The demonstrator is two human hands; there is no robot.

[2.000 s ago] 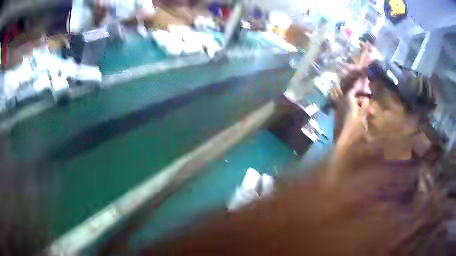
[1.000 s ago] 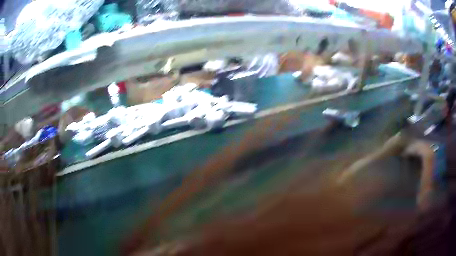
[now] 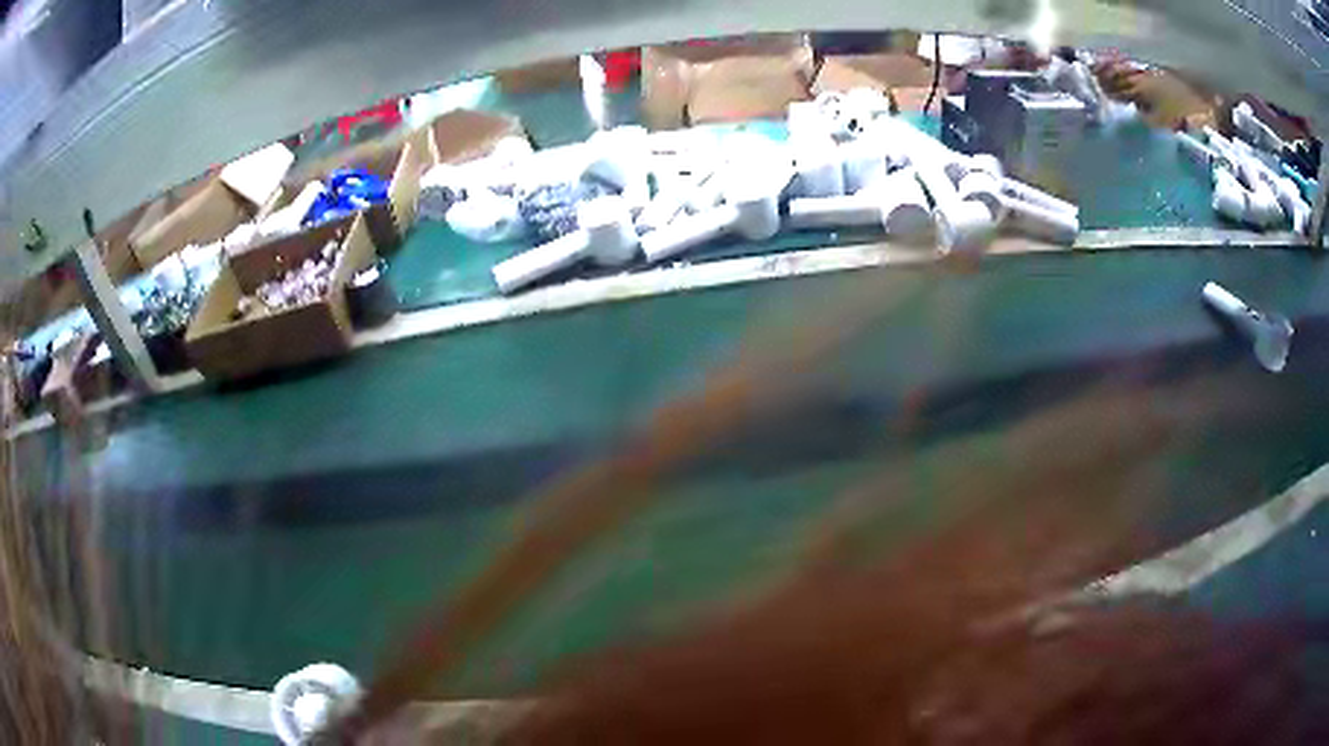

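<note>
A white round fan head [image 3: 316, 703] with a ringed face and central hub lies at the near belt rail at the bottom left; blurred brown strands partly cover its right side. A single white fan body [image 3: 1251, 324] lies on the dark green conveyor belt [image 3: 481, 415] at the right. A pile of white fan bodies [image 3: 751, 193] lies across the belt, several handles pointing left. Neither of my hands can be made out; blurred reddish-brown strands cover the lower middle and right.
An open cardboard box of small pinkish pieces [image 3: 286, 313] stands beyond the belt at left, a small dark round container [image 3: 373, 296] beside it. Bright blue parts [image 3: 347, 195] lie behind. A grey-black box [image 3: 1042, 134] stands right of the pile. A pale shelf [image 3: 437, 80] spans the top.
The view has swung left and down. The pile, small-parts box and single belt unit now appear further right, and the round fan head shows at the bottom left.
</note>
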